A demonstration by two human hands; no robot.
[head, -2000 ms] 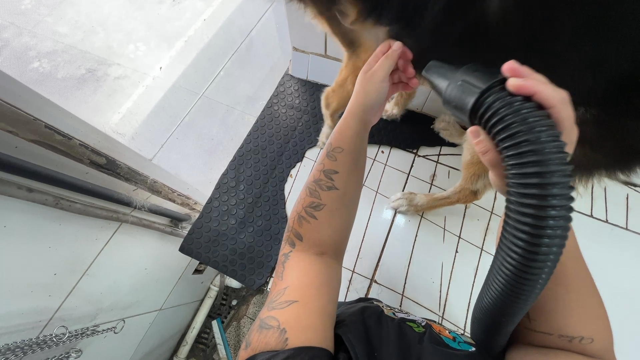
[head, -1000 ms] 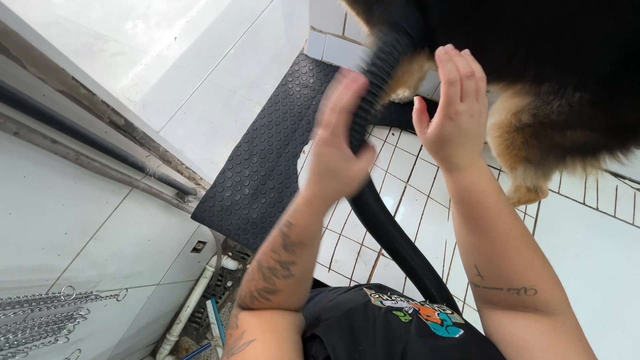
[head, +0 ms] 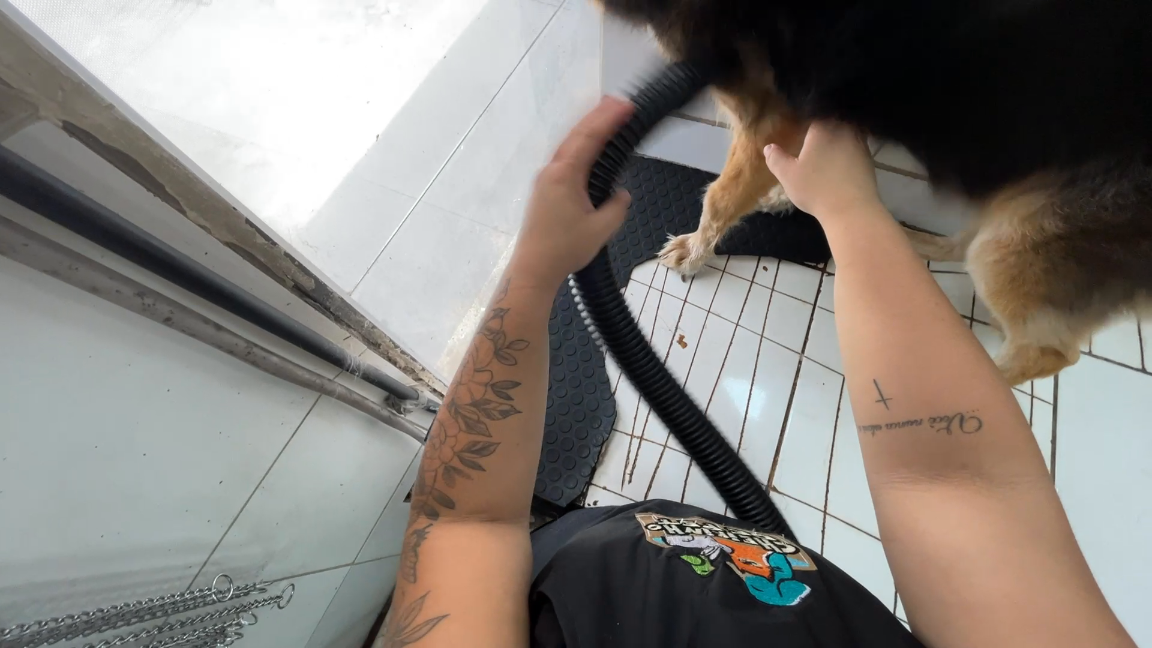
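My left hand [head: 576, 189] is wrapped around a ribbed black flexible hose [head: 661, 378], which curves up towards the dog and runs down past my shirt. The hose's far end is hidden against the dark fur. A large dog [head: 900, 81] with a black coat and tan legs stands at the upper right, one tan front paw [head: 686, 254] on the tiles near the mat. My right hand [head: 828, 171] reaches under the dog's body beside that front leg; its fingertips are hidden in the fur, so its grip does not show.
A black studded rubber mat [head: 576, 405] lies on the white tiled surface [head: 765, 360] under the dog. Pipes [head: 198, 261] run along the tiled wall at the left, below a worn ledge. Metal chains [head: 153, 616] hang at the lower left.
Two seconds ago my right hand held the hose by its nozzle; now my left hand has it. Since a second ago my right hand has gone from open beside the dog to under its body.
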